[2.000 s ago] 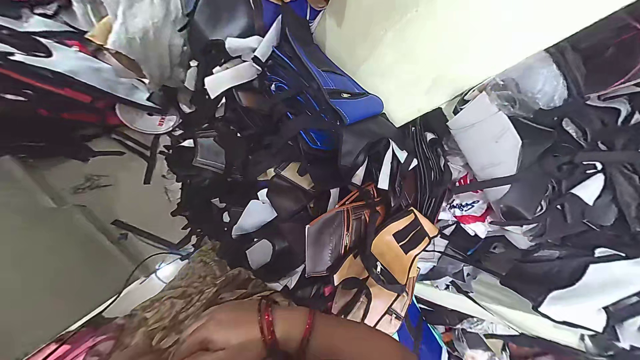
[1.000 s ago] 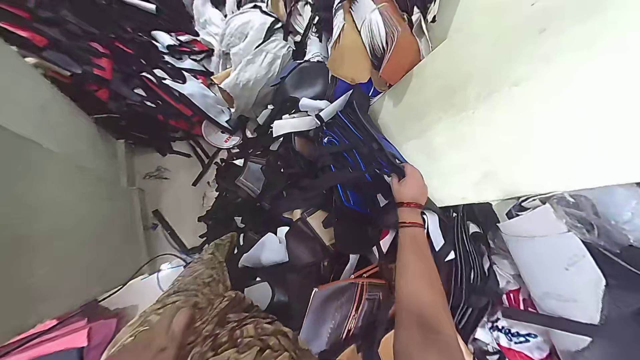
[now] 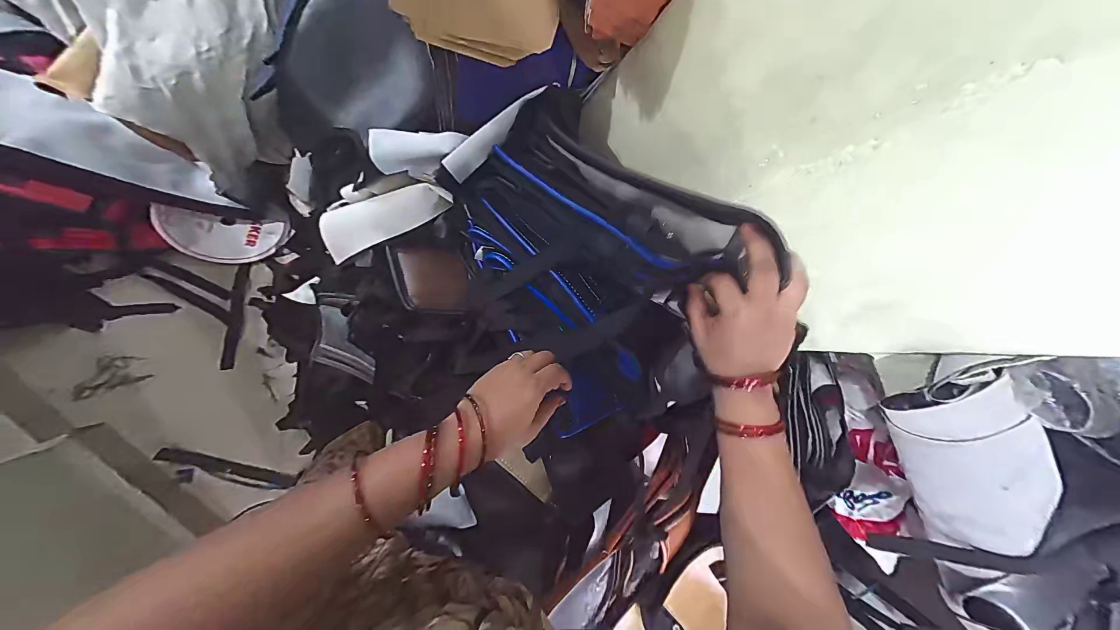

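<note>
My right hand (image 3: 748,306) grips the edge of a black fabric piece with blue piping (image 3: 604,201), which it holds raised against the pale wall's edge. Below and to the left, my left hand (image 3: 523,398) has its fingers curled beside a blue and black stitched piece (image 3: 595,394); whether it grips a black strap there cannot be told. More blue-trimmed black pieces lie stacked between the two hands. White strips (image 3: 385,219) rest at the far left end of the raised piece.
A pale wall or panel (image 3: 919,175) stands at the right. Black scraps and straps (image 3: 236,315) litter the floor at left, near a round white disc (image 3: 219,234). A rolled white sheet (image 3: 976,464) is at lower right, tan pieces (image 3: 490,26) at the top.
My left hand has come into the pile. My right hand, at the blue-trimmed pieces a second ago, now holds one piece's edge raised. The view has moved closer to the pile.
</note>
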